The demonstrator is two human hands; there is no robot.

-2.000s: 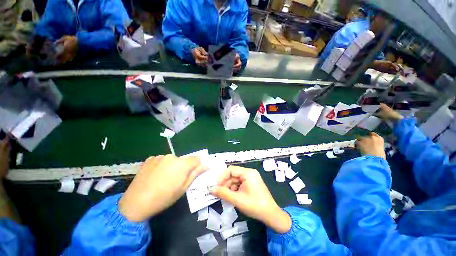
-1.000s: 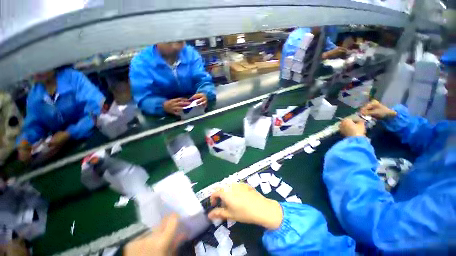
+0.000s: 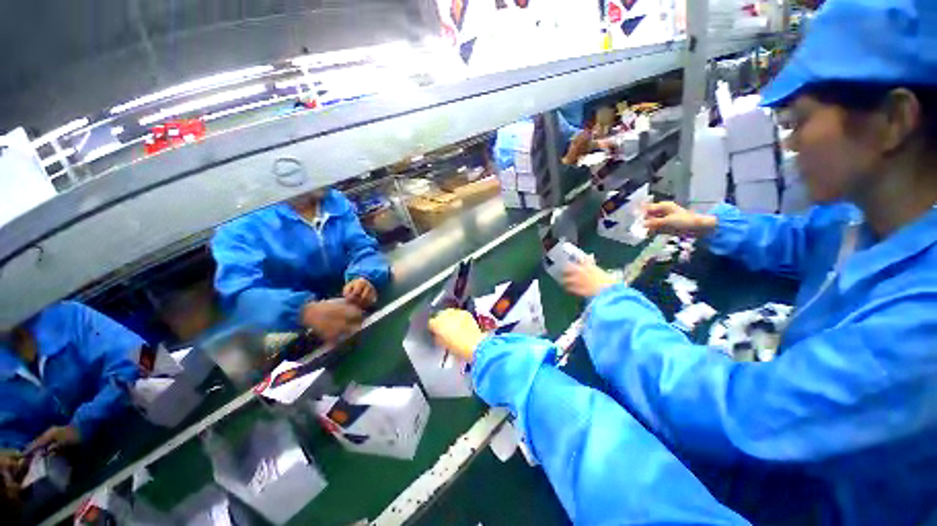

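My right hand (image 3: 457, 334) reaches over the green belt (image 3: 360, 481) from the lower right. Its fingers are closed at the upper edge of a white open carton (image 3: 442, 365) with a dark raised flap. The fingertips are partly hidden against the carton. Another carton with a black panel and orange-red mark (image 3: 517, 308) stands just right of it. My left hand is not in view.
A person in a blue smock and cap (image 3: 822, 360) sits close at right, both hands at a carton (image 3: 562, 259). More cartons (image 3: 385, 419) stand on the belt. A pale edge rail (image 3: 442, 471) runs alongside. A thick grey shelf bar (image 3: 308, 154) crosses above.
The view has turned up and right. My right hand has moved from the belt edge to a carton on the belt. My left hand and the blurred carton beside it have left the view.
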